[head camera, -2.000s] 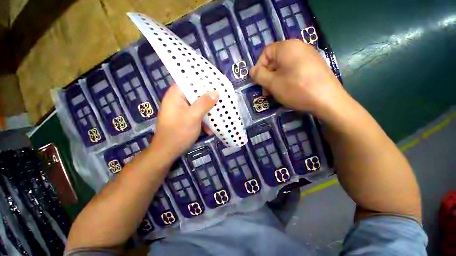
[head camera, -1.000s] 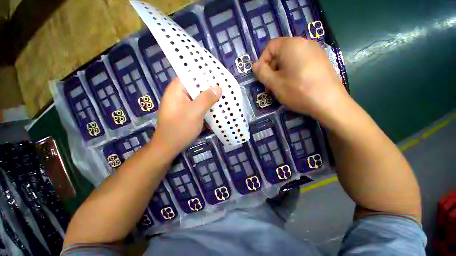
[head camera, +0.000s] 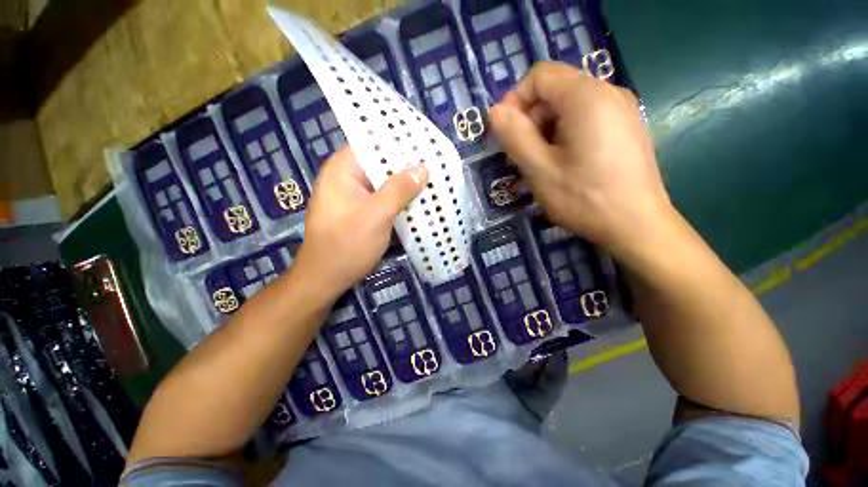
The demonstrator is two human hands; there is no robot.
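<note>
My left hand grips a curled white sticker sheet with rows of small black dots, thumb on its face. My right hand is above the upper right of the tray, thumb and forefinger close together near the gold emblem of a moulded part; whether a dot is between the fingertips is too small to tell. Dark blue-purple moulded parts with pale rectangles lie in rows in the milky plastic tray. The sheet and both hands hide some parts.
The tray lies on a dark green surface. Brown cardboard is behind it. At left are a reddish-brown flat rectangle and shiny black and milky stacked trays. A red object stands at far right, near a yellow floor line.
My right hand has shifted slightly to the right, its fingertips now a little farther from the gold emblem. My left hand still holds the sheet, whose upper tip has moved slightly right.
</note>
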